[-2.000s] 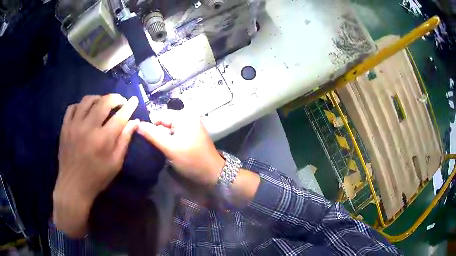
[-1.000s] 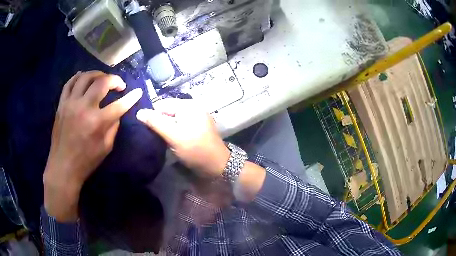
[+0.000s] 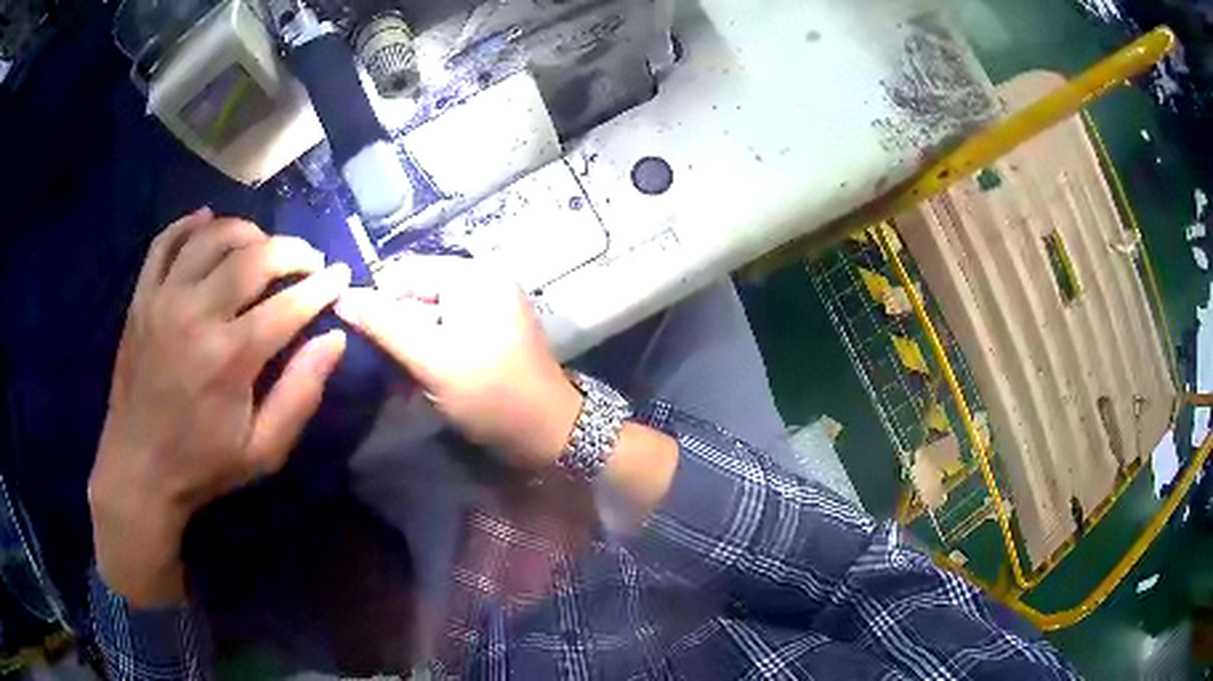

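Note:
A dark navy garment (image 3: 80, 266) lies at the left and under both hands, with its edge at the lit needle area (image 3: 349, 229). My left hand (image 3: 213, 359) lies on the garment, fingers bent, with the fingertips near the needle area. My right hand (image 3: 466, 359), with a metal watch at the wrist, has its thumb and fingers together at the garment's edge, close to the left fingertips. The overlock machine (image 3: 233, 113) stands just beyond, with a dark strap-like part (image 3: 333, 96) with a pale tip beside the needle. The exact grip on the cloth is partly hidden.
The pale machine bed (image 3: 785, 120) extends right, with a round dark hole. A ribbed knob (image 3: 389, 56) is on the head. At right, a yellow-framed wire rack (image 3: 984, 466) holds a slatted tan board (image 3: 1038, 333). The green floor (image 3: 811, 346) shows scraps.
My left thumb has spread away from its fingers, and the left hand has shifted slightly relative to the needle area. My right hand stays at the garment's edge. The whole view has shifted slightly.

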